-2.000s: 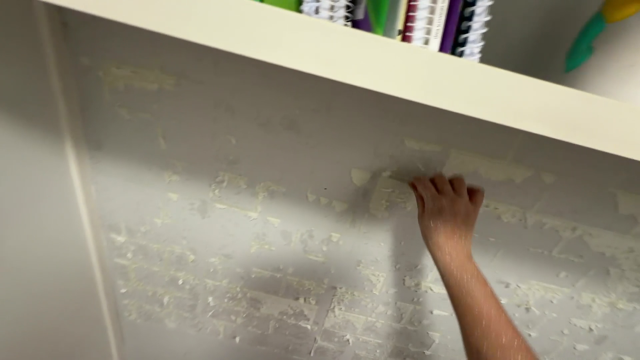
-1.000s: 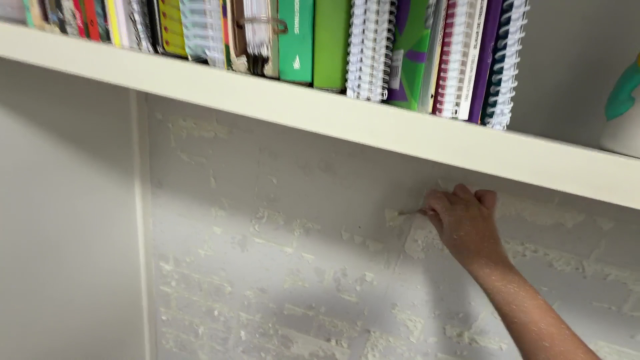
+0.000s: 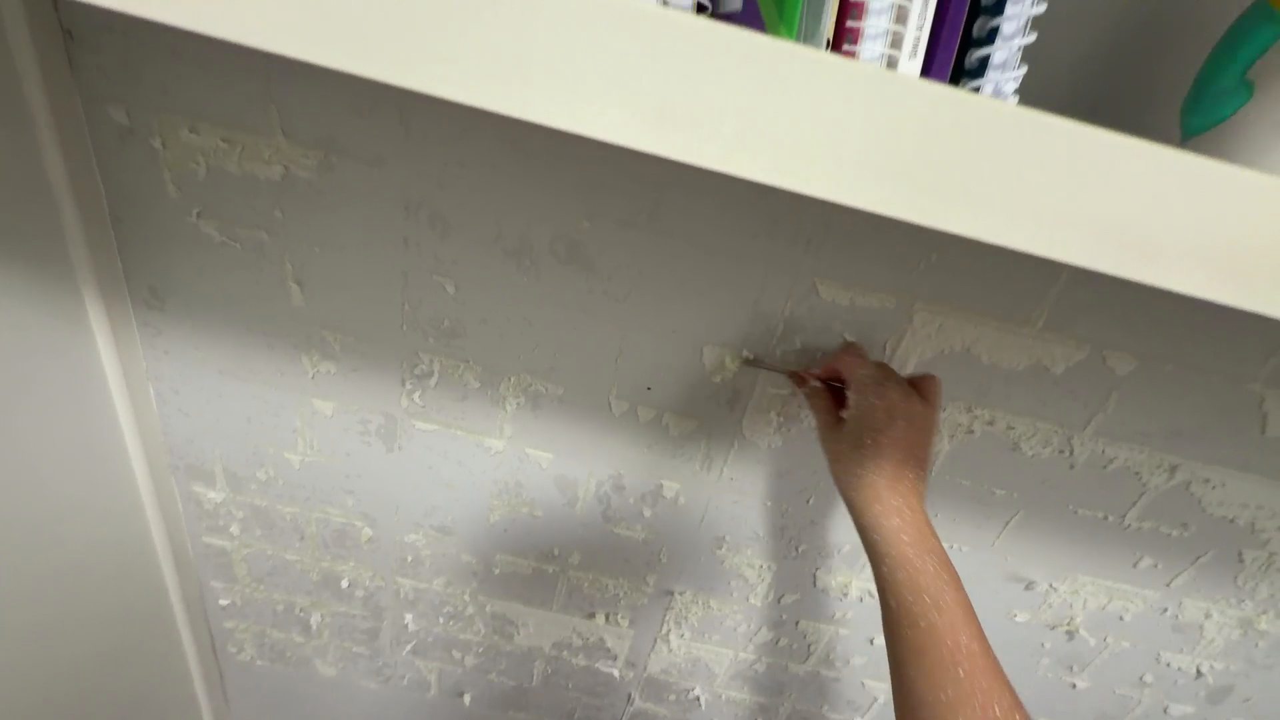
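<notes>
My right hand reaches up from the lower right, its fingers closed on a thin flat scraping tool. The tool's tip touches a small patch of pale residue on the grey wall. What kind of tool it is cannot be told, as the hand hides most of it. Pale flakes and ragged strips of residue cover much of the wall, thickest in the lower part. White specks dot my forearm. My left hand is not in view.
A cream shelf edge crosses above my hand, sloping down to the right. Spiral-bound books and a green object stand on it. A pale vertical trim runs down the left side of the wall.
The view has tilted and shifted since a second ago, showing less of the books. My right hand stays near the same part of the wall, with the thin tool in its fingers.
</notes>
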